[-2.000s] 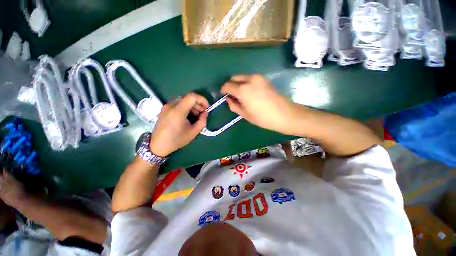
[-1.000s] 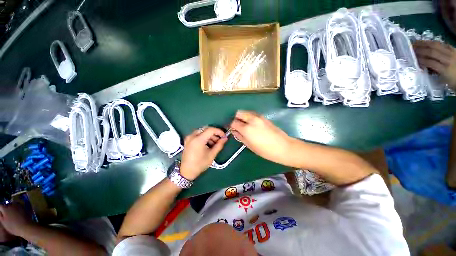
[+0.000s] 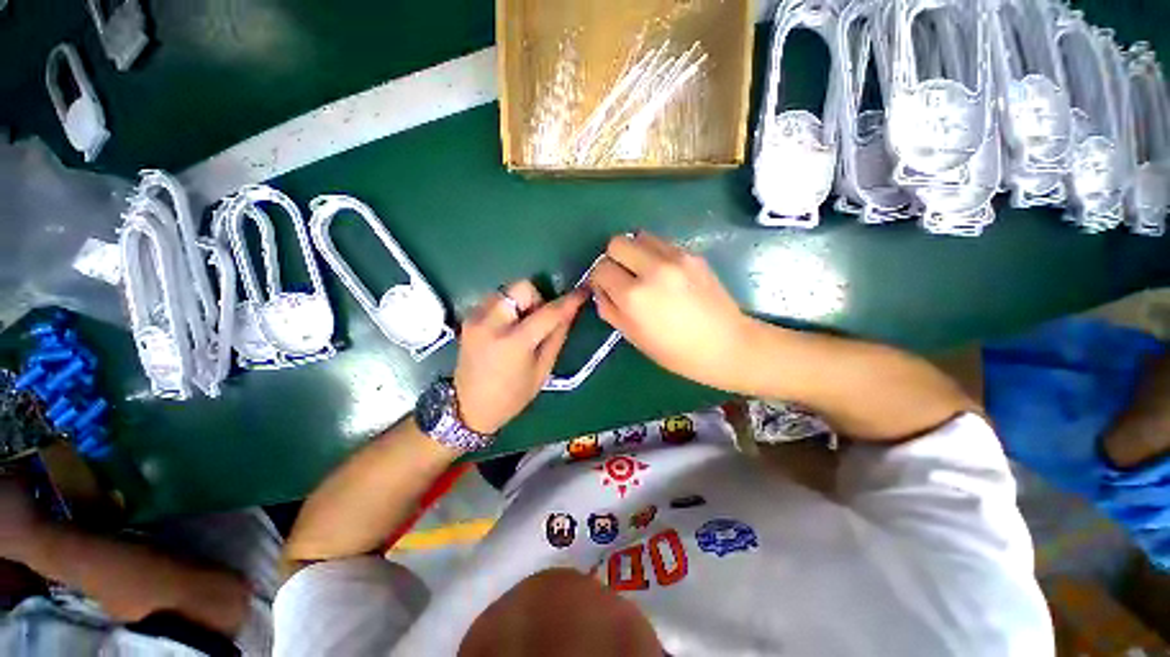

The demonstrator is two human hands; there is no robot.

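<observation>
A white loop housing (image 3: 593, 359) lies low in front of me, partly hidden by both hands. My left hand (image 3: 516, 349), with a ring and a wrist watch, holds its near-left part. My right hand (image 3: 667, 298) holds its upper right side. The fingertips of both hands meet at the housing's upper arm. A small dark spot shows between them; what it is cannot be told. The disc end of this housing is hidden, probably under the right hand.
An open cardboard box (image 3: 626, 167) with thin clear-white strips lies ahead. Stacked housings (image 3: 943, 122) lie right, more housings (image 3: 289, 321) left. Blue small parts (image 3: 62, 385) and a clear bag (image 3: 64, 218) are far left. Other people's arms show at lower left (image 3: 128, 565) and right (image 3: 1142, 417).
The camera view has shifted, so the box sits higher in the picture. My left fingers have straightened towards the right fingertips. Both hands stay on the housing. An arm now shows at the right.
</observation>
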